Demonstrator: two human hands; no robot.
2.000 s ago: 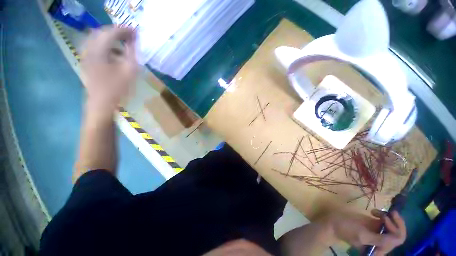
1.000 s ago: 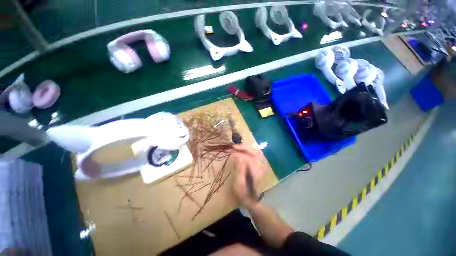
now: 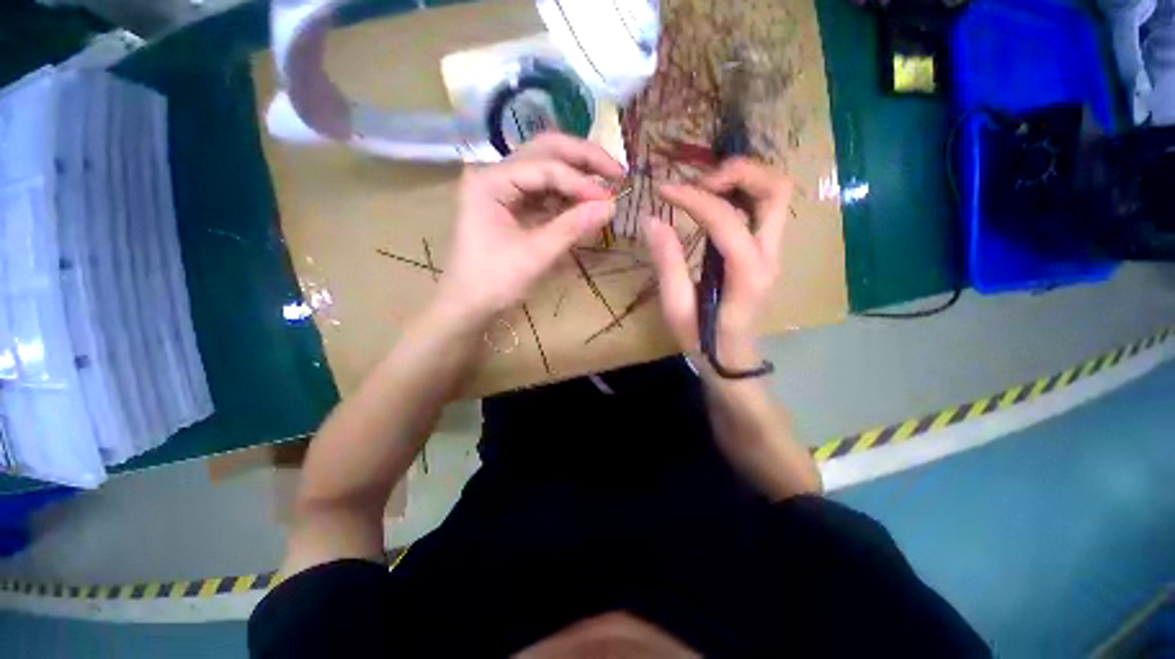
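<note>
My left hand (image 3: 531, 222) pinches a tiny thing between thumb and forefinger, too small to make out, over the loose wires. My right hand (image 3: 724, 245) is close beside it, holding the black soldering iron (image 3: 711, 277) across the palm, its cord looping below the hand; its thumb and forefinger are near the left fingertips. The white headphones (image 3: 374, 135) lie behind, with the open ear cup (image 3: 541, 110) on the cream support block (image 3: 467, 80). Dark-red wires (image 3: 683, 97) lie scattered to the right of the cup. The iron's tip is blurred.
The brown board (image 3: 387, 296) carries a few single wires and a pale wire ring (image 3: 500, 336). Stacked white trays (image 3: 123, 270) stand at left. A blue bin (image 3: 1031, 245) with black equipment is at right, beside a black holder with yellow label (image 3: 914, 71).
The view has swung back over the board. My left hand, out of view one second ago, is now beside my right hand near the ear cup. The right hand still holds the iron.
</note>
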